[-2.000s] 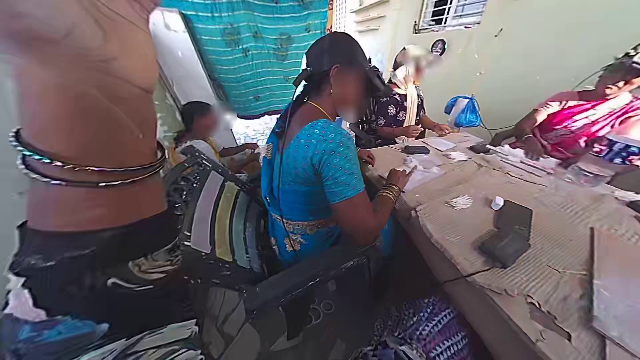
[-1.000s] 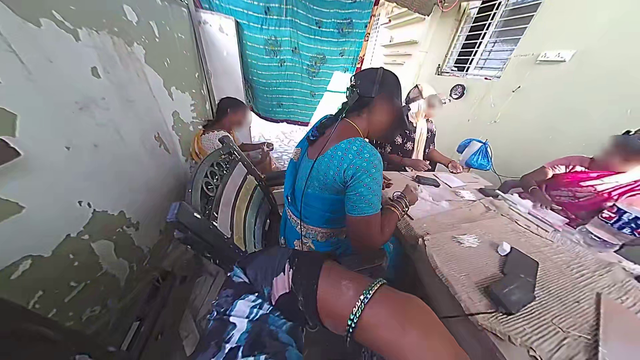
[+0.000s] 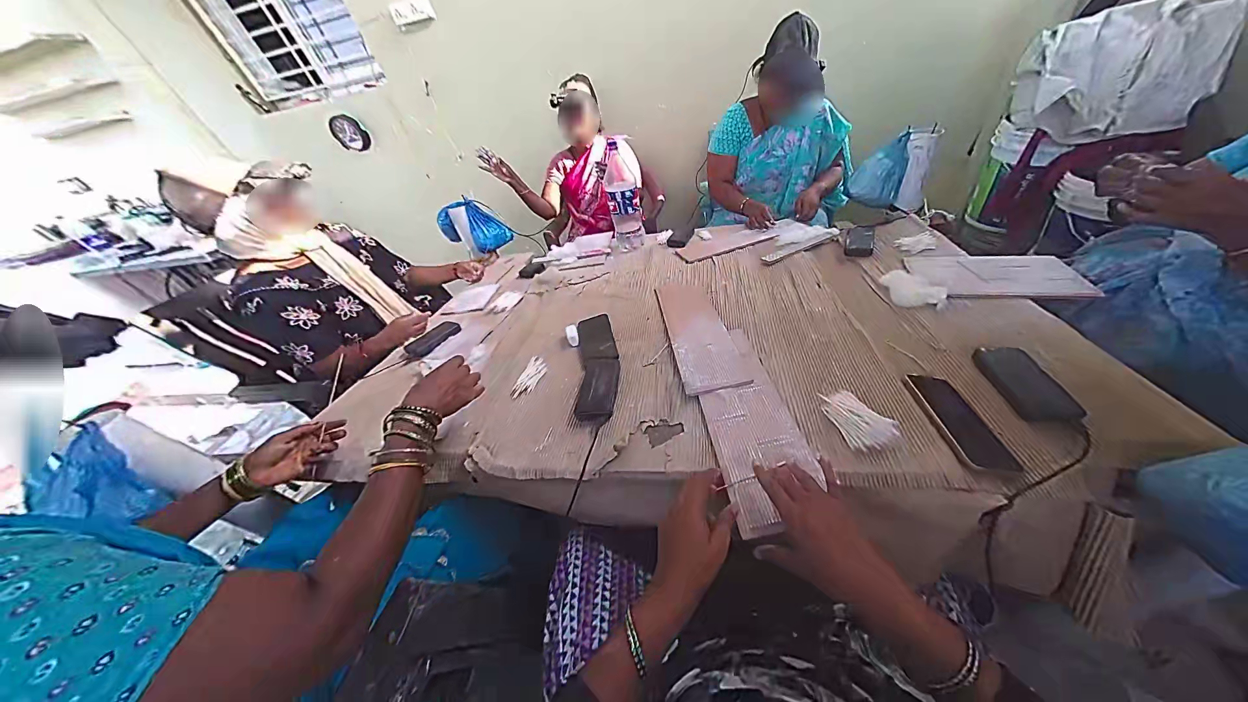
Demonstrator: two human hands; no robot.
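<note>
At the near table edge, my left hand (image 3: 694,536) is at the left side of a narrow pale board (image 3: 759,439), with a thin stick between its fingertips and the board. My right hand (image 3: 814,512) lies with spread fingers on the board's near end. Another pale board (image 3: 704,341) overlaps its far part. To the right of the boards lies a bundle of thin white sticks (image 3: 860,421). A smartphone (image 3: 963,421) and a black case-like device (image 3: 1029,383) with a cable lie farther right.
Corrugated cardboard (image 3: 546,439) covers the table, torn near the middle. Black devices (image 3: 597,390) and a small stick pile (image 3: 529,376) lie left. A co-worker's braceleted arm (image 3: 366,526) reaches in closely from the left. Other people sit around the table. A plastic bottle (image 3: 624,190) stands at the back.
The view has swung right to the table. Earlier a raised, bangled arm showed close at the left, then low in front; now both my hands are at the pale board.
</note>
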